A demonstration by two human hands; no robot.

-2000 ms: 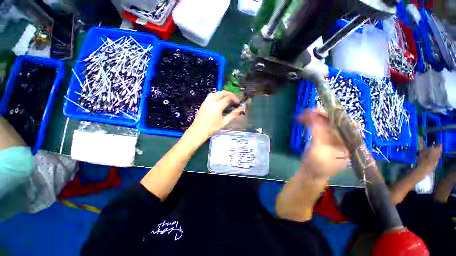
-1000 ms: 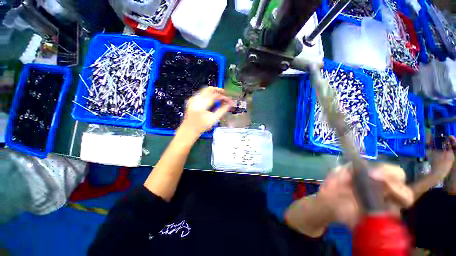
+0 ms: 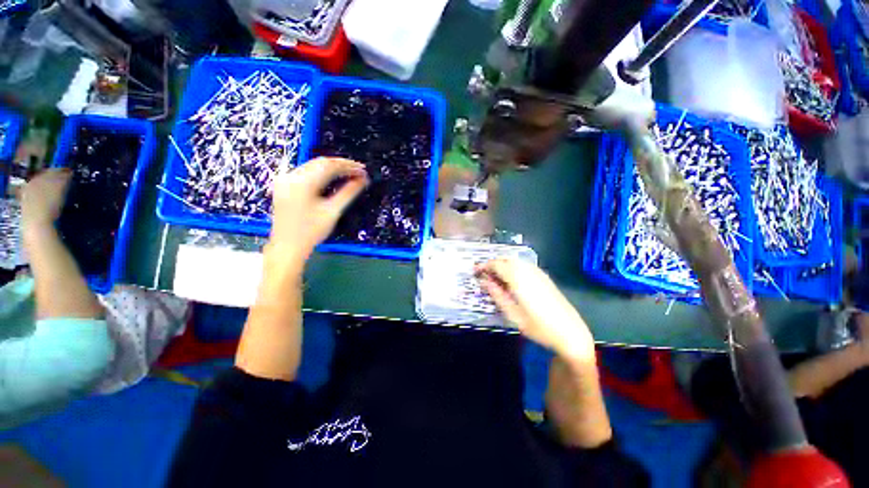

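My left hand (image 3: 310, 205) is over the left edge of the bin of black fittings (image 3: 391, 143), fingers bent with fingertips close together; I cannot tell whether they hold a fitting. My right hand (image 3: 534, 305) is at the clear box of small silver pins (image 3: 448, 281), its fingertips down at the pins; whether it pinches one is too small to see. The metal press fixture (image 3: 468, 197) sits on a tan plate under the hand press (image 3: 524, 124), with no hand at it. The press lever (image 3: 700, 233) runs down to a red knob (image 3: 796, 469), untouched.
A blue bin of silver rods (image 3: 243, 143) is at left, a flat whitish box (image 3: 217, 274) below it. Bins of rods with dark ends (image 3: 681, 205) are right of the press. A neighbour's arm (image 3: 57, 257) reaches in at far left; another person's forearm (image 3: 838, 362) is at right.
My right hand has let go of the lever and moved left to the clear box. My left hand has moved from the fixture to the bins. A neighbour's arm has appeared at left.
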